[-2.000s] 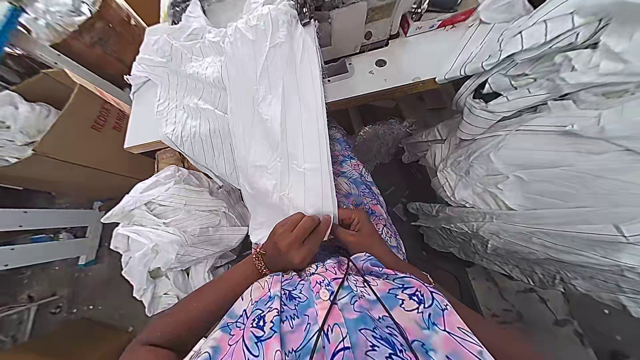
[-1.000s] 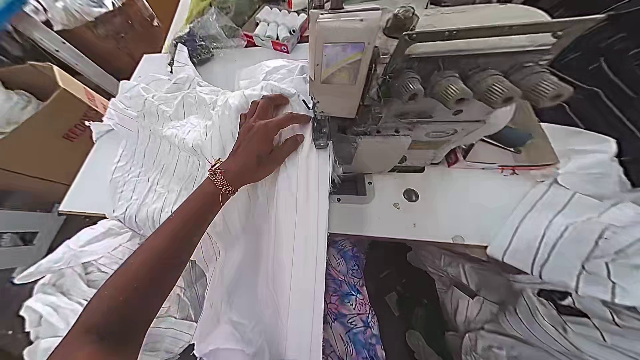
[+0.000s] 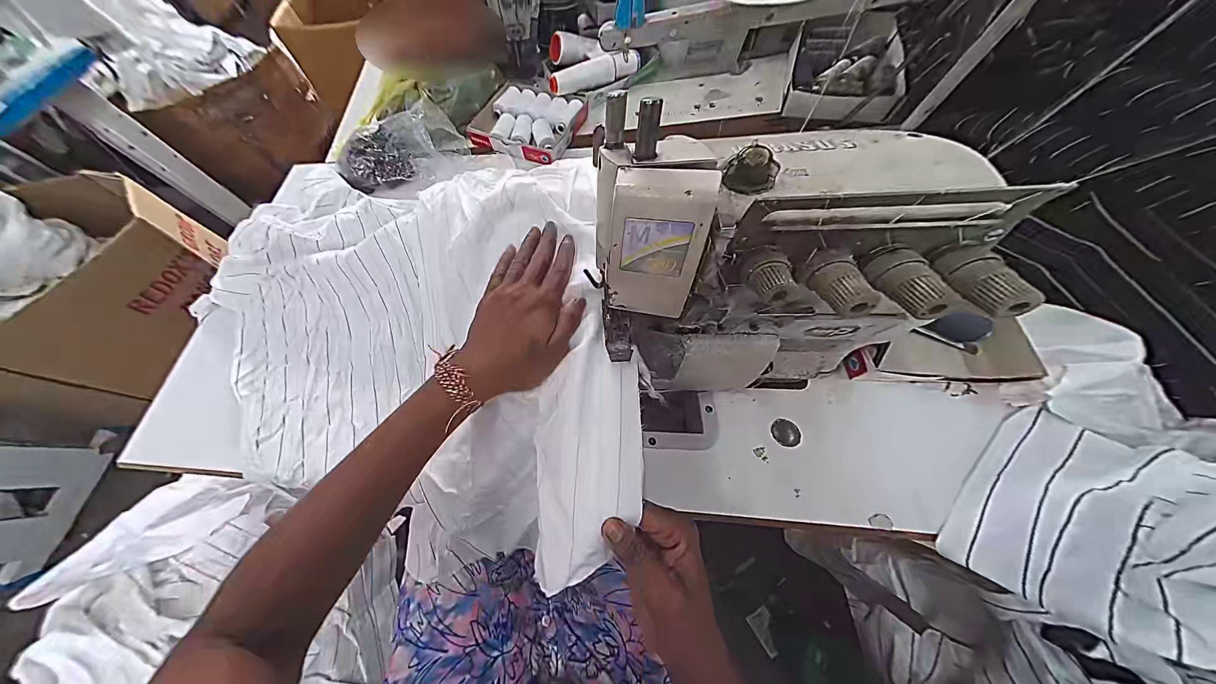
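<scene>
A white striped cloth [image 3: 323, 332] lies over the machine table, its right edge running under the presser foot area of an overlock sewing machine [image 3: 665, 237]. My left hand [image 3: 527, 318] rests flat on the cloth, fingers spread, just left of the machine head. Below the table's front edge, my right hand [image 3: 660, 560] pinches the cloth's right edge between thumb and fingers. The needle itself is hidden by the machine head.
White cone threads [image 3: 532, 119] sit in a small box behind the cloth, beside a plastic bag [image 3: 389, 152]. A cardboard box [image 3: 104, 294] stands at left. Striped cloth [image 3: 1083, 522] hangs over the table's right end. More white cloth [image 3: 190, 589] is heaped at lower left.
Both hands were together at the cloth's near edge two seconds ago; the left now lies beside the machine head. The right hand, out of sight one second ago, shows at the cloth's edge. The view has shifted.
</scene>
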